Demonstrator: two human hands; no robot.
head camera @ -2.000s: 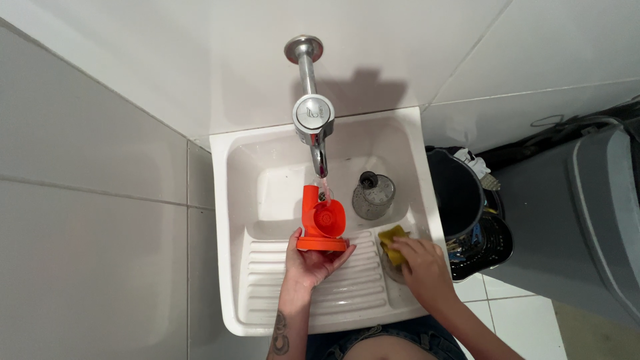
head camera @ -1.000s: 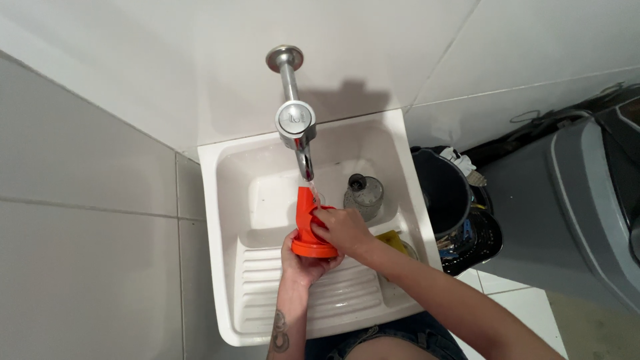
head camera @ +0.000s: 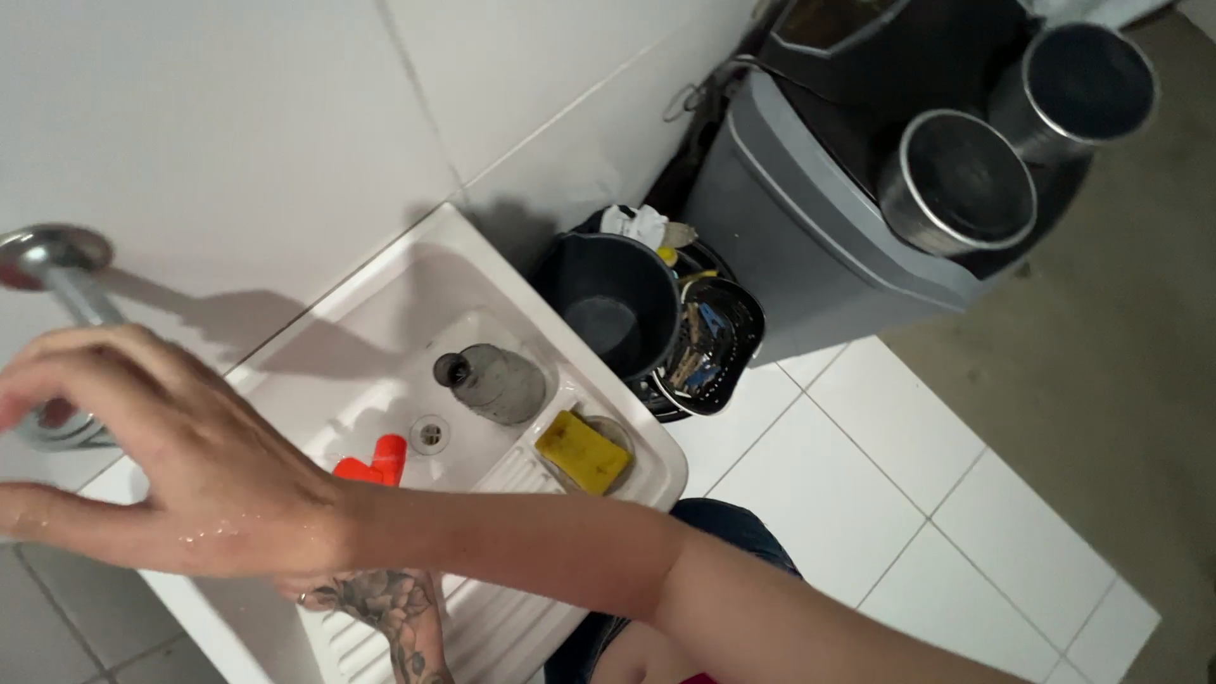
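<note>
My right hand is raised at the left, fingers apart and wet, in front of the chrome tap. Below its forearm is my left hand, with a tattoo running to the wrist; its fingers are hidden. An orange plastic part, like a grinder housing, shows just past the right forearm, its lower portion covered, in line with my left hand. A grey bottle leans in the white sink beside the drain. A yellow sponge lies on the round recess at the sink's corner.
Right of the sink stand a black bucket and a black basket with clothespins. A grey washing machine carries two metal-rimmed containers. Tiled wall runs behind the sink.
My right hand has left the orange part and moved up to the tap. The view has swung strongly to the right and tilted.
</note>
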